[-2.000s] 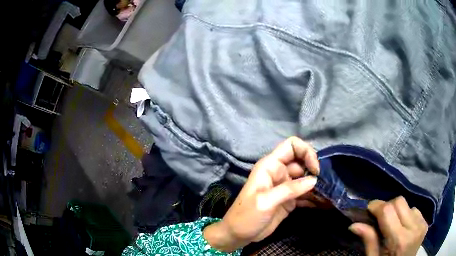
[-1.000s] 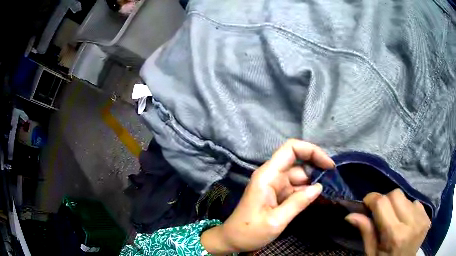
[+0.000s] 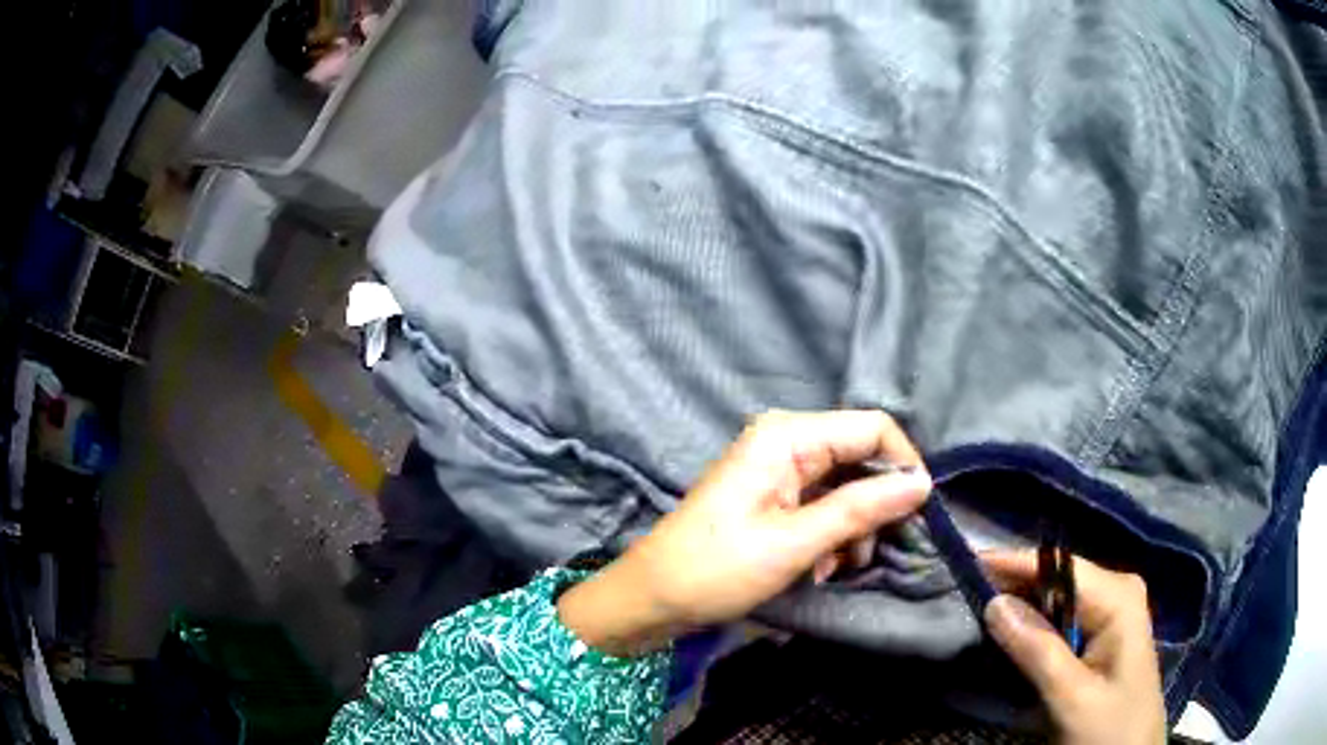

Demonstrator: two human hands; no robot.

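The denim jacket (image 3: 699, 262) lies inside out, pale grey-blue, across most of the view. My left hand (image 3: 771, 517) pinches the dark blue edge of a round opening between thumb and fingertips. My right hand (image 3: 1084, 626) pinches the same edge farther right, thumb on top. The thread snips (image 3: 1059, 582) are in my right hand, a dark blade with a bit of blue near the palm. The opening's far rim (image 3: 1084, 488) curves behind my right hand. White tags (image 3: 374, 313) hang at the jacket's left edge.
Grey bins (image 3: 342, 109) stand at the upper left, with part of a person beyond. A green basket (image 3: 240, 677) is at the lower left. A yellow line (image 3: 328, 415) crosses the floor. Dark cloth hangs below the jacket's left side. A white table edge (image 3: 1302, 640) shows at the right.
The jacket has shifted slightly left and down in view. My right hand has turned, and the snips now show. The edge between my hands now hangs as a slanting strip, with pale fabric below.
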